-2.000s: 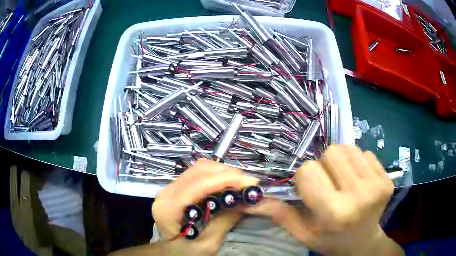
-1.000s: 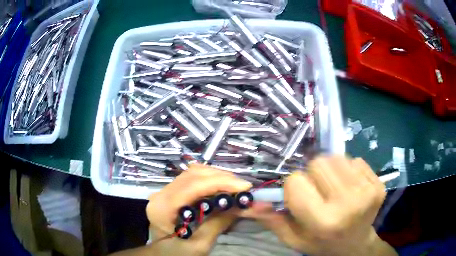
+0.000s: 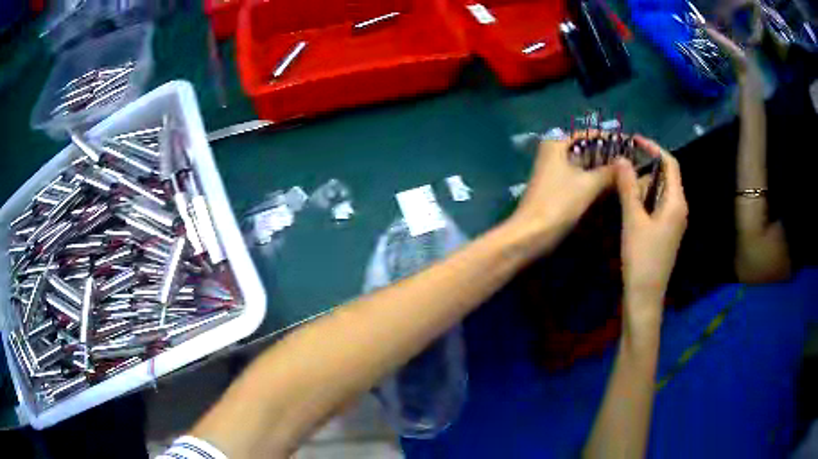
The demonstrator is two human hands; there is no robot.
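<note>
My left hand [image 3: 565,184] reaches far to the right, its forearm crossing the view from the lower left. It grips a bunch of several small silver cylinder units [image 3: 603,151] held side by side, with thin red wires sticking up. My right hand [image 3: 653,211] is raised beside it, its fingers touching or very near the bunch's right end. A slim dark piece shows between its fingers; what it is cannot be told. The white main bin [image 3: 254,287], heaped with units, stands at the left.
A red parts box [image 3: 359,85] with a few metal pieces lies at the back. A small clear box [image 3: 134,54] is back left. Label scraps [image 3: 418,210] lie on the green mat above a hanging clear bag [image 3: 426,376]. Another person's arm [image 3: 752,170] and a blue tray [image 3: 668,40] are at the right.
The view has swung right, so the main bin now sits at the left. Both hands have moved away from the bin's front edge to the right, with the bunch still in my left hand.
</note>
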